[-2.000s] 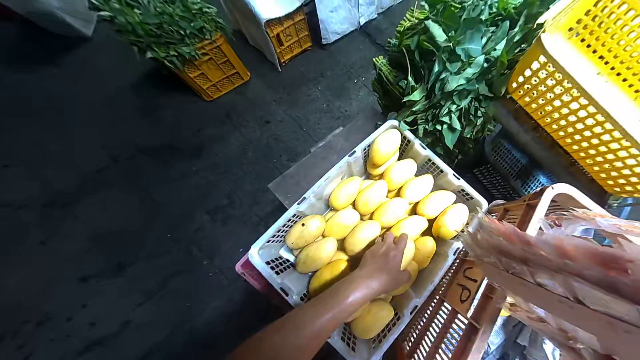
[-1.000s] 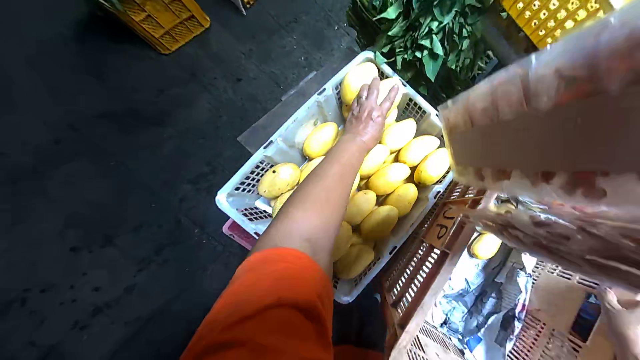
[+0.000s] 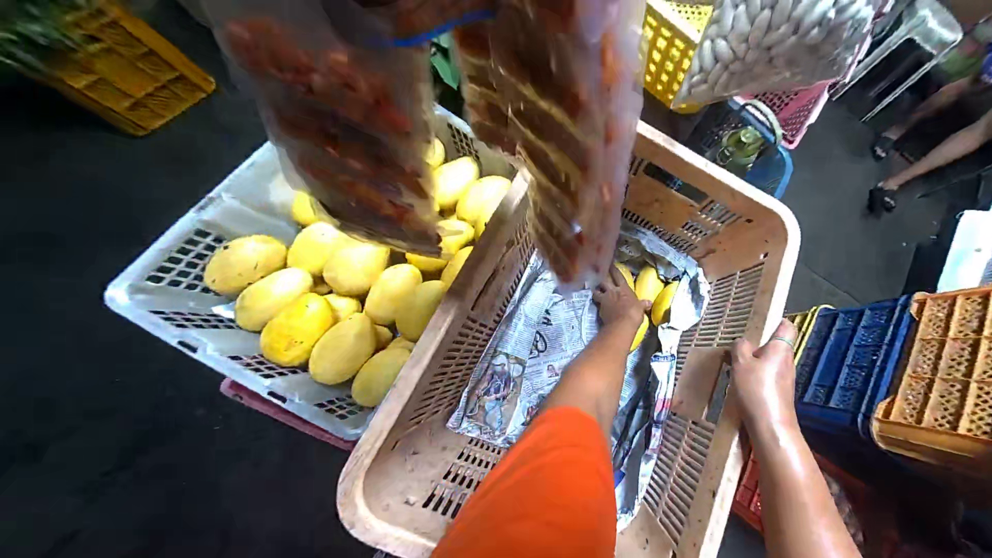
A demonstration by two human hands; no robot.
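My left hand [image 3: 620, 301], below an orange sleeve, is down in a brown plastic crate [image 3: 694, 360], touching yellow mangoes [image 3: 649, 284] that lie on newspaper [image 3: 554, 333]. Its fingers are partly hidden, so whether it holds a mango cannot be told. My right hand [image 3: 766, 372], with a ring, grips the crate's right rim. To the left, a white plastic crate [image 3: 174, 260] holds many yellow mangoes [image 3: 353, 267], partly behind the brown crate's edge.
Clear bags of reddish-brown food [image 3: 542, 139] hang close in front, hiding parts of both crates. A bag of pale oval pieces [image 3: 756, 43] hangs at the upper right. Stacked blue [image 3: 845, 360] and orange crates [image 3: 942, 364] stand at right. A person's legs [image 3: 930, 147] show at the upper right.
My left hand has moved from the mangoes in the white crate to those in the brown crate. My right hand now shows on the brown crate's rim. The view has swung right.
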